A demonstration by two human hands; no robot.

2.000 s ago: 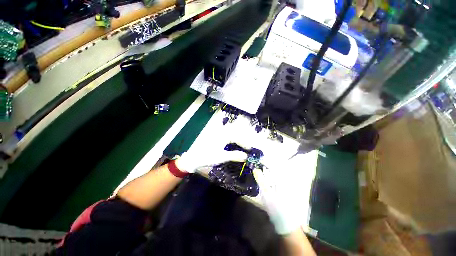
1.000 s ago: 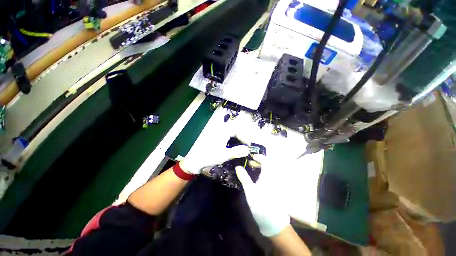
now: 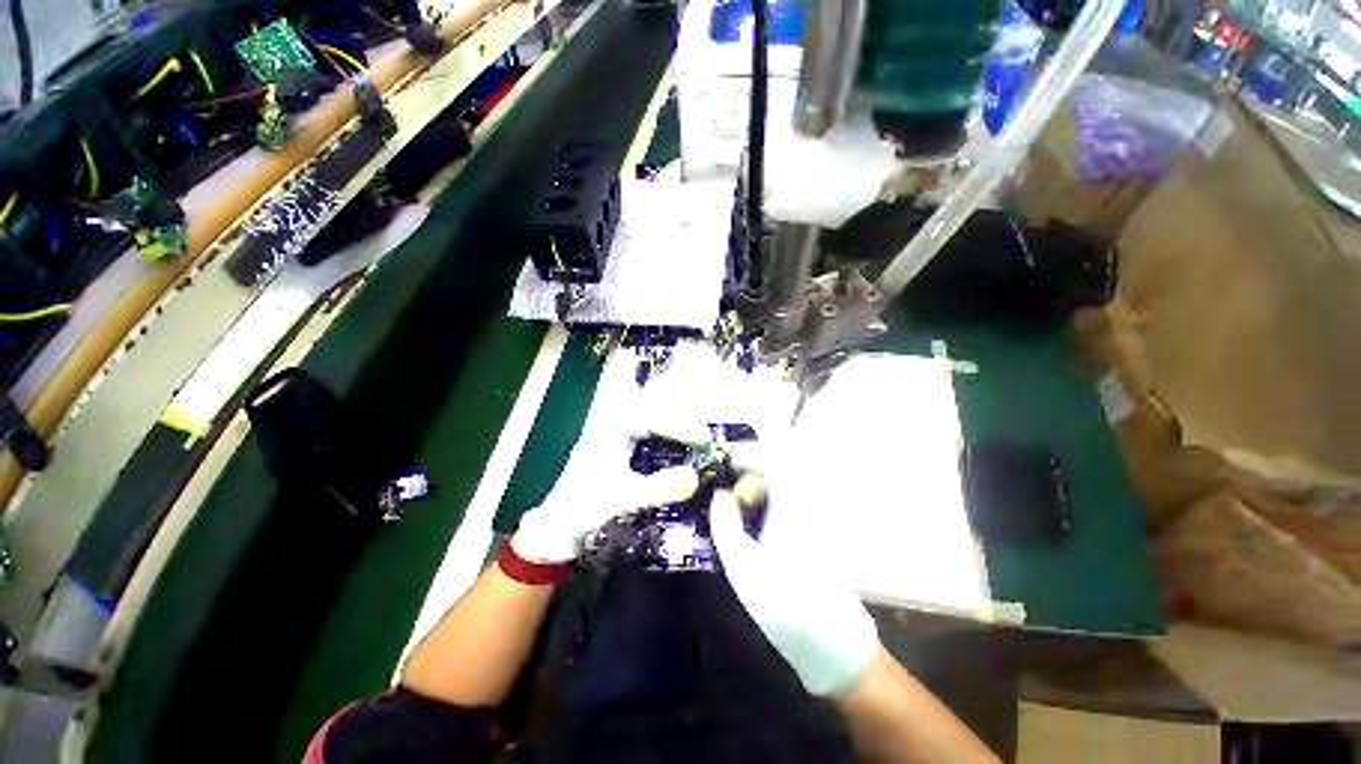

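Observation:
A black housing shell (image 3: 657,549) with small parts inside lies on the white sheet (image 3: 896,478) close to my body. My left hand (image 3: 600,505), in a white glove with a red band at the wrist, rests over its left side, fingers on the shell. My right hand (image 3: 776,575), also gloved, reaches in from the right, with thumb and fingertips at a small dark part (image 3: 714,460) at the shell's far side. The fingertips are blurred and overexposed, so the exact grip of each hand is hard to tell.
Small wired parts (image 3: 649,352) cluster at the sheet's far edge. A black socket unit (image 3: 576,217) stands on a foam sheet (image 3: 672,246). The conveyor (image 3: 351,597) at left carries a black part (image 3: 291,426). A metal tool fixture (image 3: 828,317) hangs beyond; cartons (image 3: 1239,269) stand at right.
The view has turned right, with the metal fixture now nearer the centre. Both hands stay at the shell; the right fingertips have moved to its far side. The conveyor items appear lower and further left.

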